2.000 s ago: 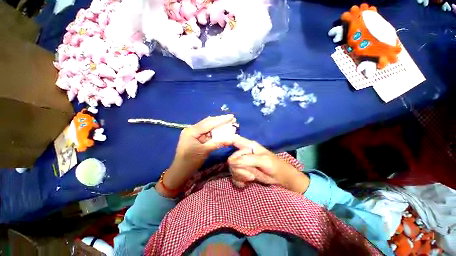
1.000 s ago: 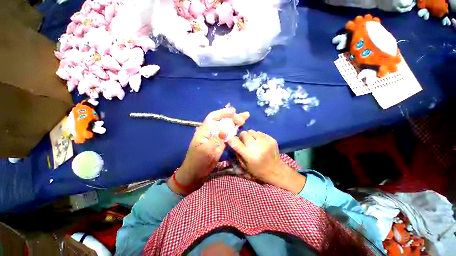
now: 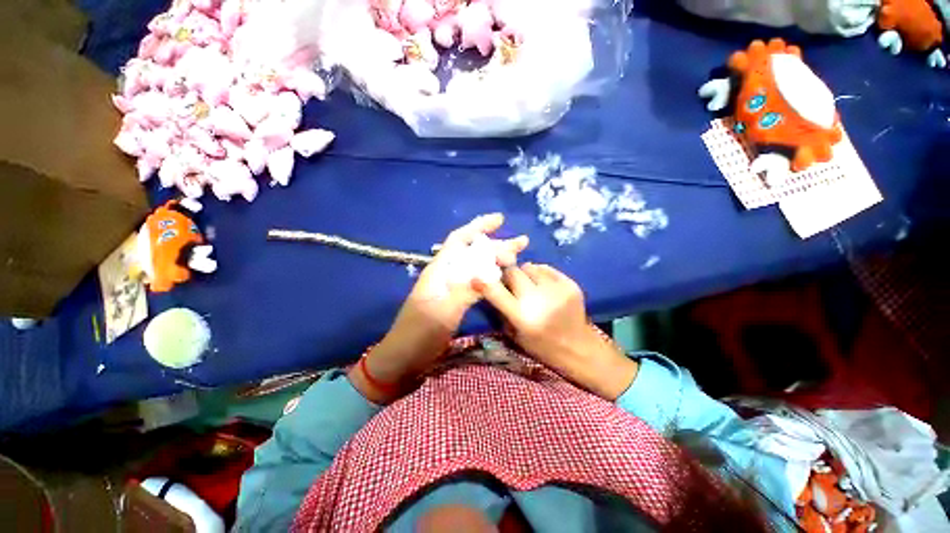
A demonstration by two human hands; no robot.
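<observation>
A small whitish-pink plush piece (image 3: 477, 260), washed out by glare, is held between my two hands over the table's front edge. My left hand (image 3: 443, 297) holds it in its palm and fingers. My right hand (image 3: 547, 312) is closed, its thumb and forefinger meeting at the piece's near right side. A needle or thread is too fine to see. A thin speckled beige-grey cord (image 3: 349, 246) lies on the blue cloth, its right end beside my left hand.
Pink plush pieces (image 3: 214, 115) lie heaped back left, beside a clear plastic bag (image 3: 469, 109). Loose stuffing (image 3: 578, 203) lies beyond my hands. An orange toy (image 3: 781, 109) rests on cards at right; a smaller orange toy (image 3: 172, 248) and pale green disc (image 3: 177, 338) are left, near a cardboard box (image 3: 68, 177).
Both hands have moved slightly right with the piece. My right hand has turned from lying below the left to meeting it at the piece. The camera view has shifted a little.
</observation>
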